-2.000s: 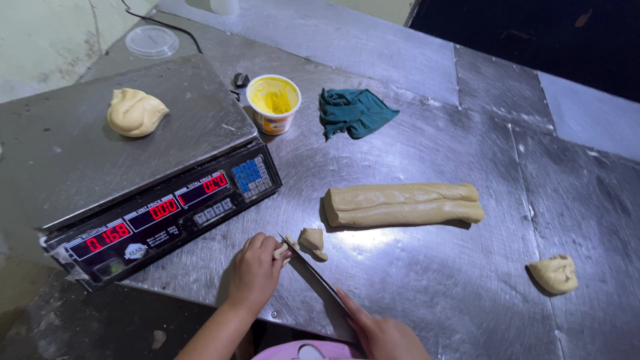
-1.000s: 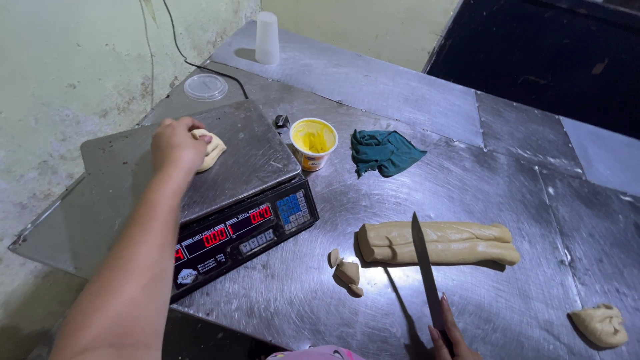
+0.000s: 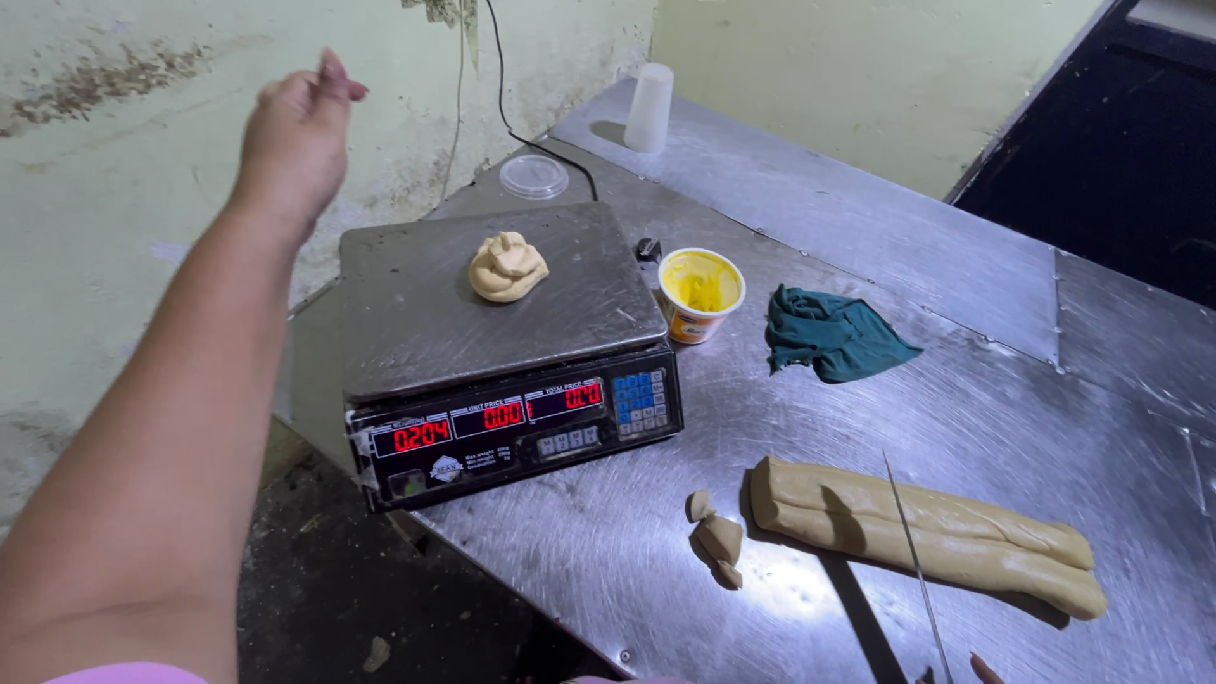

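Observation:
My left hand (image 3: pixel 302 128) is raised at the upper left, beyond the scale's left back corner, its fingers drawn together; whether anything is between them does not show. A lump of dough (image 3: pixel 506 268) rests on the metal pan of a digital scale (image 3: pixel 518 427), whose red displays are lit. At the bottom edge, only fingertips of my right hand (image 3: pixel 984 669) show beside a long knife (image 3: pixel 914 560). The knife's thin blade stands in front of or over a thick dough log (image 3: pixel 931 532); contact cannot be told. Small dough pieces (image 3: pixel 720 540) lie left of the log.
A tub of yellow fat (image 3: pixel 701 294) stands right of the scale, near a green cloth (image 3: pixel 836 337). Behind are a clear lid (image 3: pixel 534 178), a black cord (image 3: pixel 508 114) and an upturned plastic cup (image 3: pixel 650 109). The metal table's front edge (image 3: pixel 532 594) runs diagonally.
My left hand was at the small dough pieces, then at the lump on the scale, and is now off it. The knife moved from the pieces to the log. The lump has a piece on top.

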